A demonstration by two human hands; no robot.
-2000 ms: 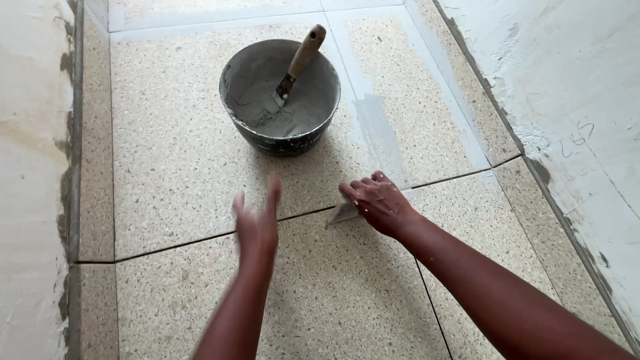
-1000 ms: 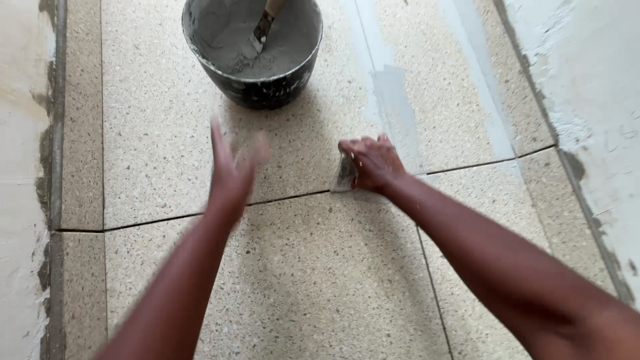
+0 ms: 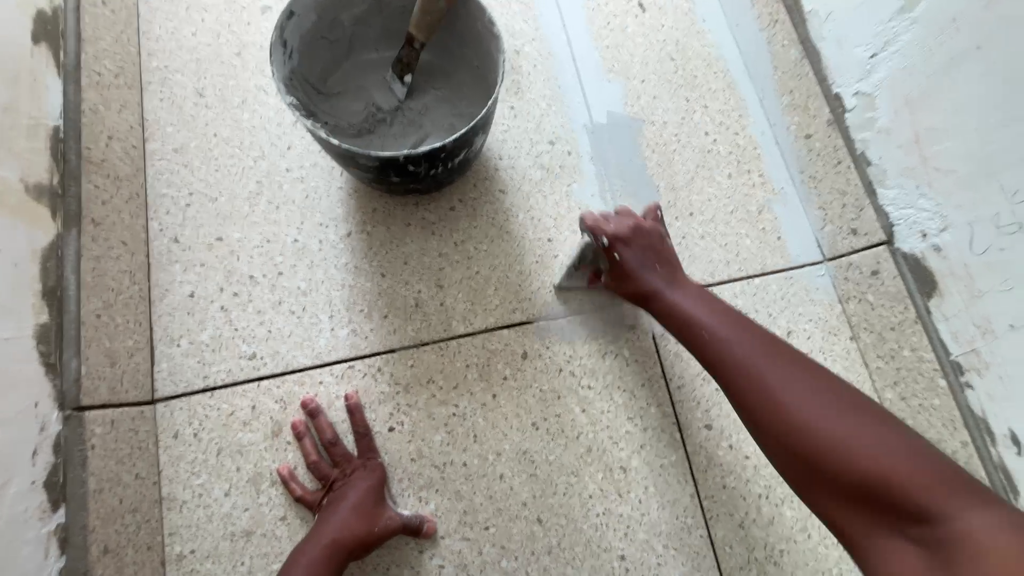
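Observation:
My right hand [image 3: 636, 252] grips a flat scraper blade [image 3: 578, 270], its edge against the speckled floor tiles [image 3: 480, 432] just above the joint between them. A thin smear of grey grout [image 3: 588, 320] covers part of that joint beside the blade. My left hand [image 3: 352, 496] holds nothing; its fingers are spread on the tile at the lower left. Above and between the hands stands a black bucket [image 3: 408, 172] with grey grout [image 3: 360, 88] inside. A putty knife with a wooden handle [image 3: 428, 20] leans in it, its tip in the grout.
Pale grout bands [image 3: 620, 152] cover joints at the upper right. Dark uncovered joints cross the floor on the left and lower right. Narrow border tiles [image 3: 116, 240] run along both sides, beside white plastered walls [image 3: 944, 144] with rough lower edges.
My left hand has come down to rest on the tile, below where it was raised. A grout smear now lies over the joint near my right hand, where the joint showed dark earlier.

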